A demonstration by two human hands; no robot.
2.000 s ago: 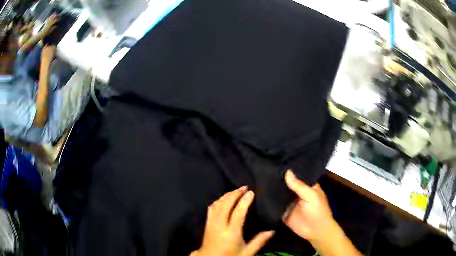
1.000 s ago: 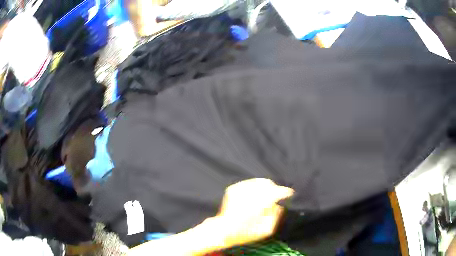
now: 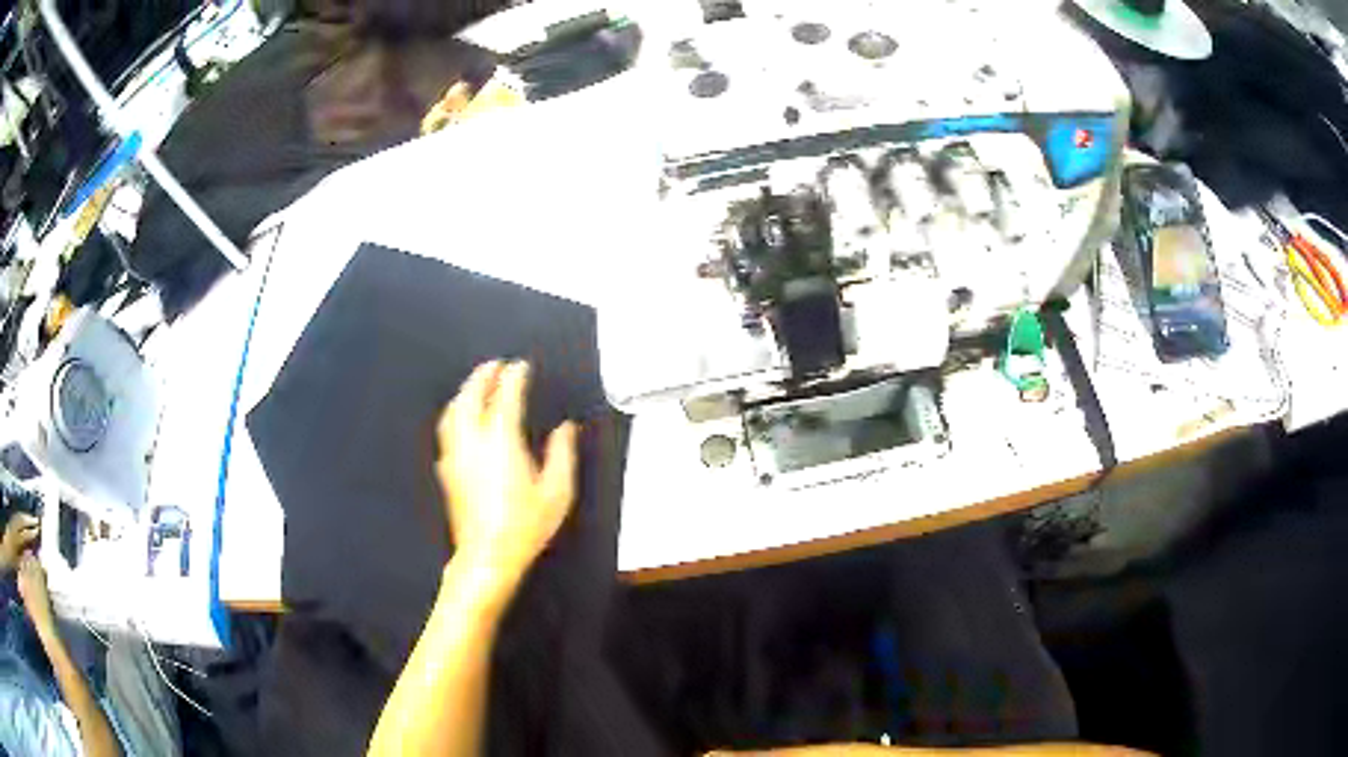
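A black fabric panel (image 3: 355, 399) lies on the white table left of the machine and hangs over its front edge. My left hand (image 3: 503, 473) rests on top of the panel, fingers a little apart, not gripping it. The white overlock machine (image 3: 887, 252) with a blue stripe stands just right of the panel. Its dark needle area faces me. A thin strip of skin shows at the bottom edge, right of centre; my right hand itself is out of the picture.
A small green holder (image 3: 1023, 352) sits right of the machine. Beyond it are a smartphone (image 3: 1178, 263) on striped cloth (image 3: 1131, 326) and orange-handled scissors (image 3: 1313, 278). The wooden table edge (image 3: 828, 525) runs in front. Another person's arm (image 3: 67, 666) shows at lower left.
The view has swung from the cloth on my lap to the machine. The black panel lies on the table under my left hand. My right hand, seen two seconds ago, has left the picture.
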